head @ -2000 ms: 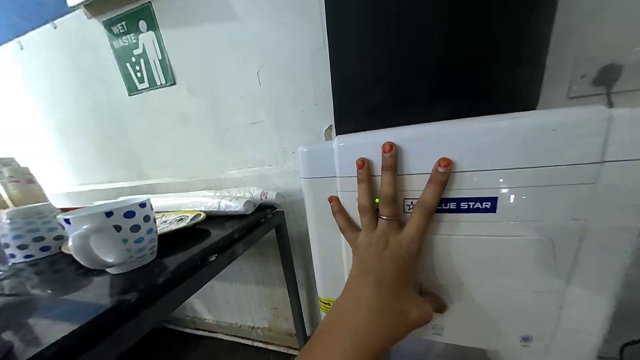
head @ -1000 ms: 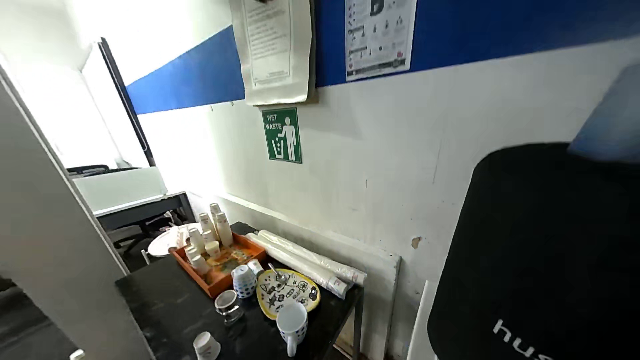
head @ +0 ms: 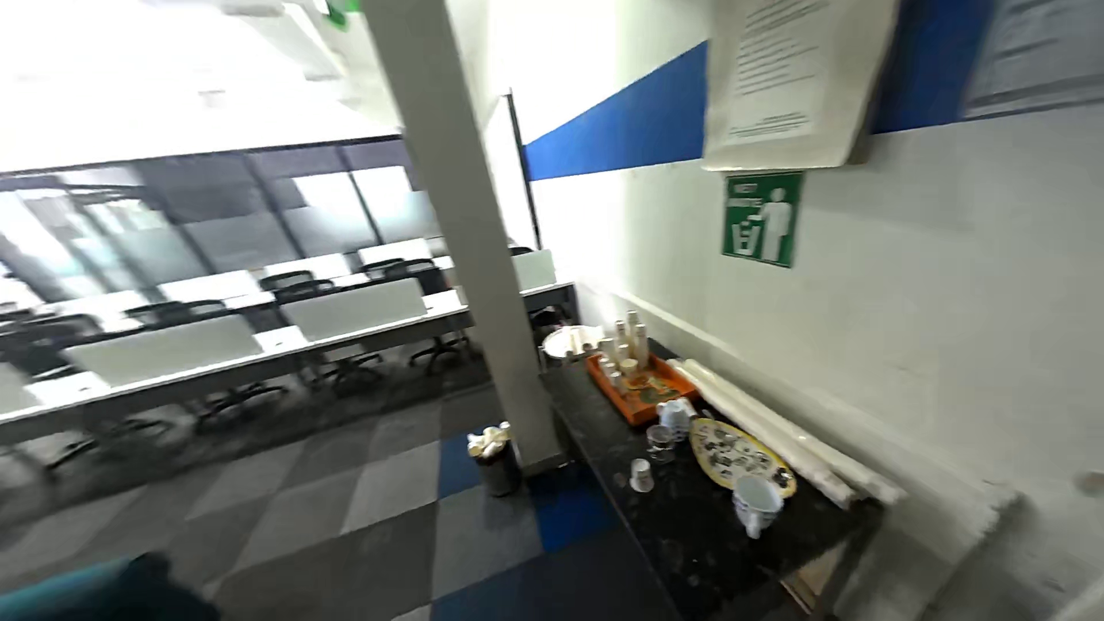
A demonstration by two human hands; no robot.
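Observation:
Neither my left hand nor my right hand shows in the head view. At the right a black table [head: 595, 431] stands along the wall. On it are an orange tray [head: 614, 398] with stacked paper cups [head: 640, 345], a yellow-rimmed patterned plate [head: 709, 466], a white mug [head: 756, 502], a dotted mug [head: 675, 418], a clear glass [head: 661, 442] and a small paper cup [head: 641, 475]. Long plastic-wrapped rolls [head: 768, 427] lie by the wall. At the lower left edge is a blurred teal and dark shape [head: 95, 593], possibly a sleeve.
A full waste bin [head: 498, 473] stands on the carpet-tiled floor [head: 371, 492] beside a grey pillar [head: 470, 224]. Rows of desks with white partitions [head: 172, 349] and black office chairs [head: 435, 345] stretch across the left. A green waste sign [head: 762, 218] hangs on the wall.
Two seconds ago a hand was spread against a white Blue Star appliance; now both are out of view. The view has swung far to the left.

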